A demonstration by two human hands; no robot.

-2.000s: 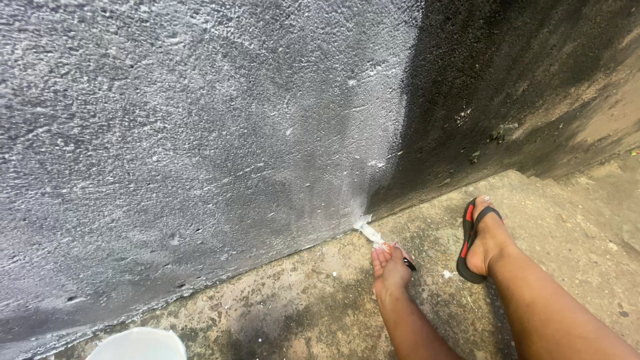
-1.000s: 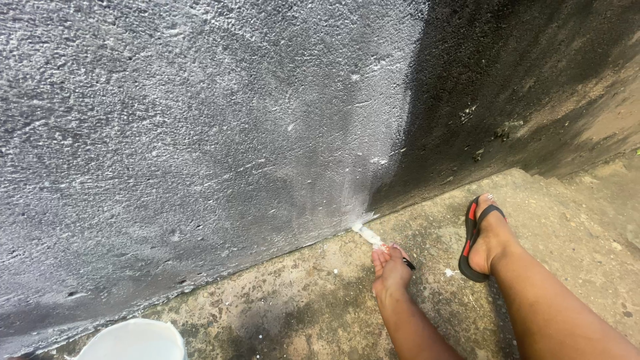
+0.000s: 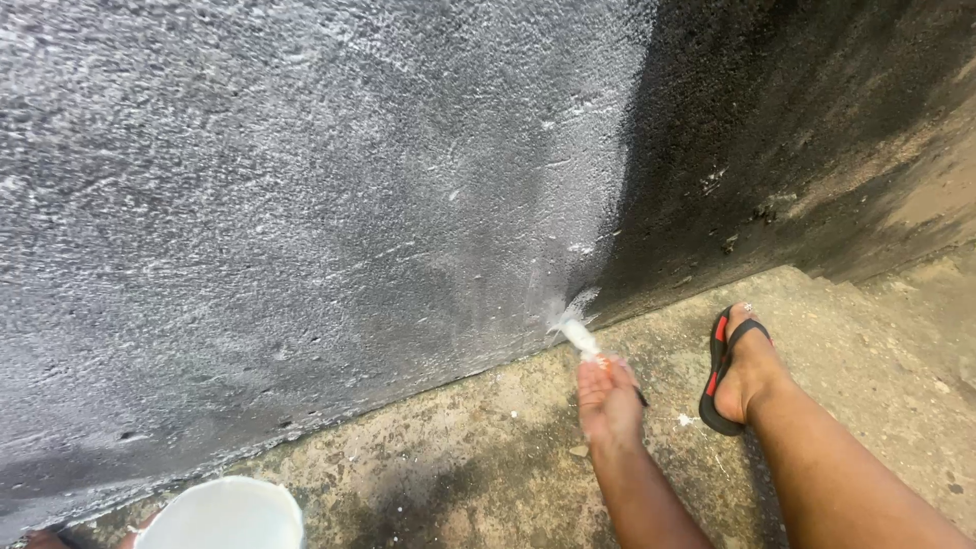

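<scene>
My right hand (image 3: 610,400), palm turned up, grips a paintbrush (image 3: 579,338) by its handle, of which an orange part shows at the fingers. White paint coats the brush, and its bristles touch the foot of a rough wall (image 3: 343,191), where the wall meets the concrete ledge. Fresh white strokes (image 3: 583,301) fan out beside the bristles. At the bottom left a white bucket (image 3: 221,515) is cut off by the frame's edge. A sliver of skin shows at the bucket's left side; whether it belongs to my left hand or a foot, I cannot tell.
The wall's right part (image 3: 709,137) is dark and unpainted. My foot in a black and red flip-flop (image 3: 720,374) stands on the concrete ledge (image 3: 457,442), right of my hand. White paint drops (image 3: 686,419) dot the ledge, which has a stepped edge toward the right.
My right hand and the brush have shifted slightly up and right along the wall's foot. The white strokes there reach farther over the dark part. Skin has come into view at the lower left.
</scene>
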